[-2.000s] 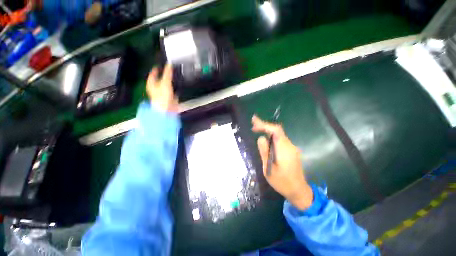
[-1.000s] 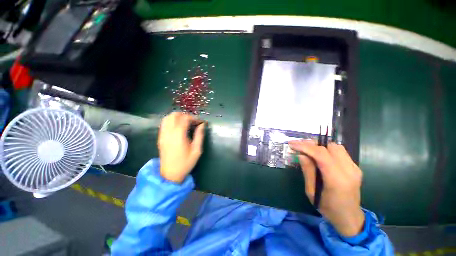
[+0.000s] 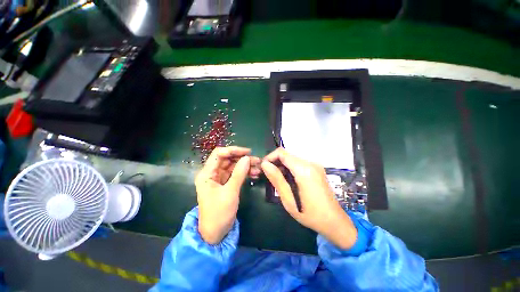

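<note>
The open device [image 3: 316,131] lies in its black tray [image 3: 373,142], right of centre, with a large pale panel and a circuit board [image 3: 352,188] at its near end. My left hand [image 3: 219,185] and my right hand [image 3: 305,191] meet fingertip to fingertip left of the device. Something tiny seems pinched between them, too small to name. Dark tweezers [image 3: 277,137] show in part beside my right hand, over the device's left edge. My right forearm and hand cover part of the board. A loose pile of small red and silvery components [image 3: 214,135] lies beyond my left hand.
A black stack of trays with a device [image 3: 77,77] stands at the left. A white fan [image 3: 60,206], clear plastic [image 3: 48,149] and a red container [image 3: 20,120] are also at left. Another device [image 3: 206,24] is on the green belt beyond the pale edging [image 3: 422,69].
My right hand has moved left from the circuit board to meet my left hand. My left hand has shifted slightly right. The tweezers now point away at the device's left edge. The view has shifted.
</note>
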